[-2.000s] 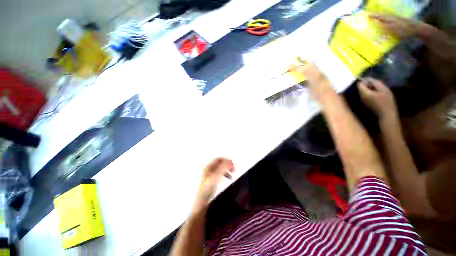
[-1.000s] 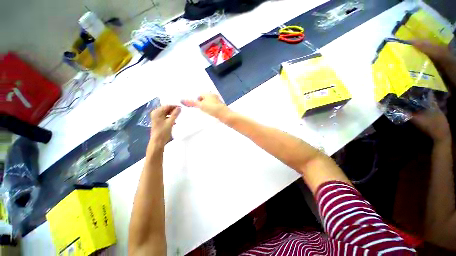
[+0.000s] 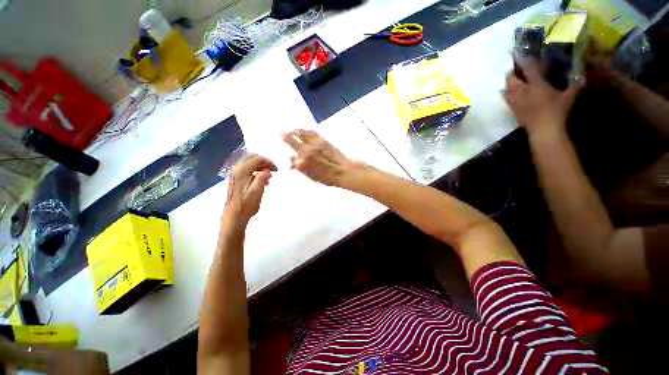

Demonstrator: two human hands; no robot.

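My left hand (image 3: 248, 184) is over the white middle of the table, palm inward, with thumb and fingertips close together. My right hand (image 3: 317, 157) is just to its right, fingers partly curled and pointing at the left hand. The hands do not touch. Whether a thin clear film is between the fingertips cannot be told against the white. A yellow box (image 3: 427, 94) in crinkled clear film lies to the right of my hands. Yellow boxes with black ends (image 3: 130, 258) stand together on the left.
Black strips (image 3: 183, 172) run along the white table (image 3: 323, 212). A black tray (image 3: 314, 61) with red pieces and orange-yellow scissors (image 3: 405, 34) are at the far side. Neighbour's hands (image 3: 541, 99) hold a yellow-black box at right. A red bag (image 3: 62, 106) and black cylinder (image 3: 60, 151) are far left.
My right hand has come from the right-hand box to beside my left hand, which moved up the table. The neighbour's box has turned. The view has shifted, showing more at left.
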